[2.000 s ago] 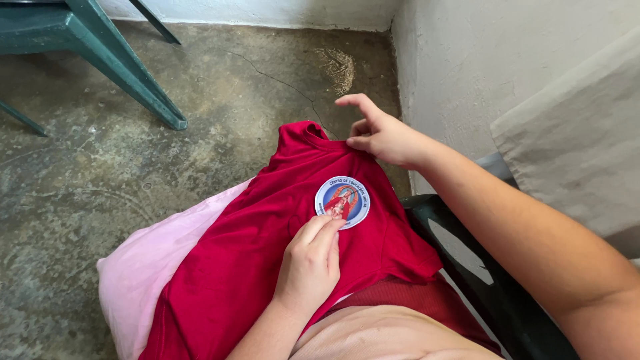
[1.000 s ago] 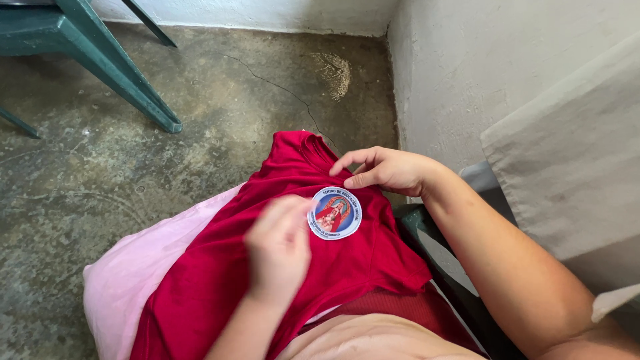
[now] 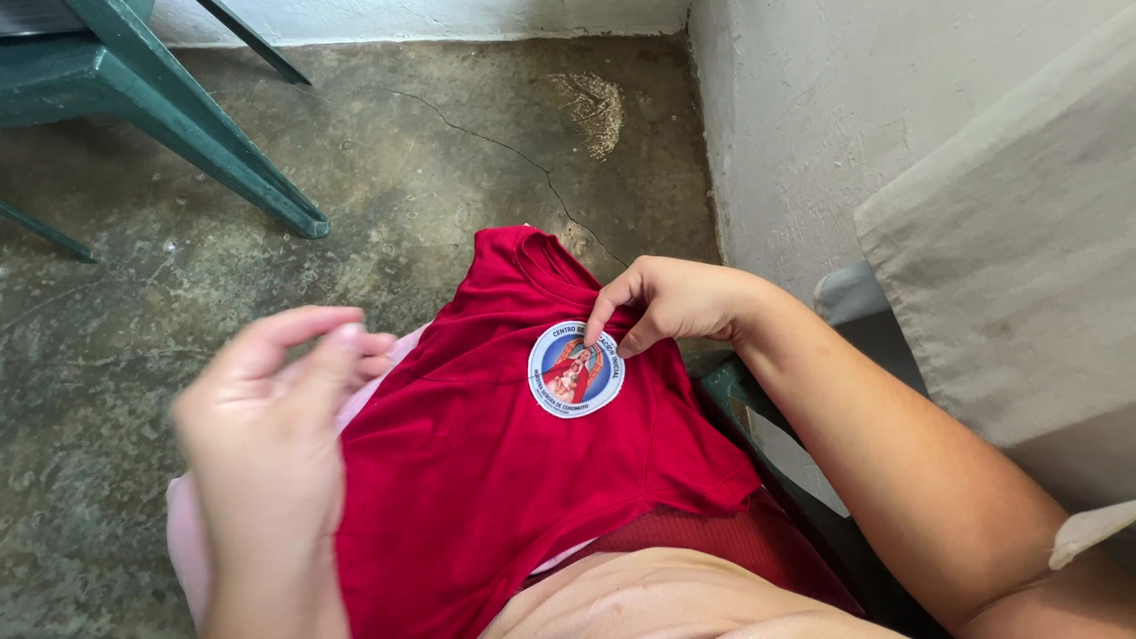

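Observation:
A red shirt [image 3: 497,461] lies across the lap, its collar pointing away from me. The round patch [image 3: 577,389], white-rimmed with a picture of a robed figure and lettering, rests on its chest. My right hand [image 3: 661,306] holds the patch's upper right edge and the cloth there, index finger and thumb on the patch. Left of the shirt, my left hand [image 3: 275,417] is raised and blurred, fingers curled and thumb pinched in. A thin dark thread [image 3: 470,378] runs from the patch's left side toward those fingertips. Whether they hold a needle cannot be made out.
Pink cloth [image 3: 188,532] shows under the shirt. A green plastic chair [image 3: 204,142] stands at the upper left on the cracked concrete floor [image 3: 426,186]. Dark green chair parts [image 3: 732,390], a white wall [image 3: 799,115] and a hanging beige cloth [image 3: 1021,266] are on the right.
My left hand has moved from the patch out to the left and up. My right hand, near the collar with its index finger extended two seconds ago, now has that finger down on the patch.

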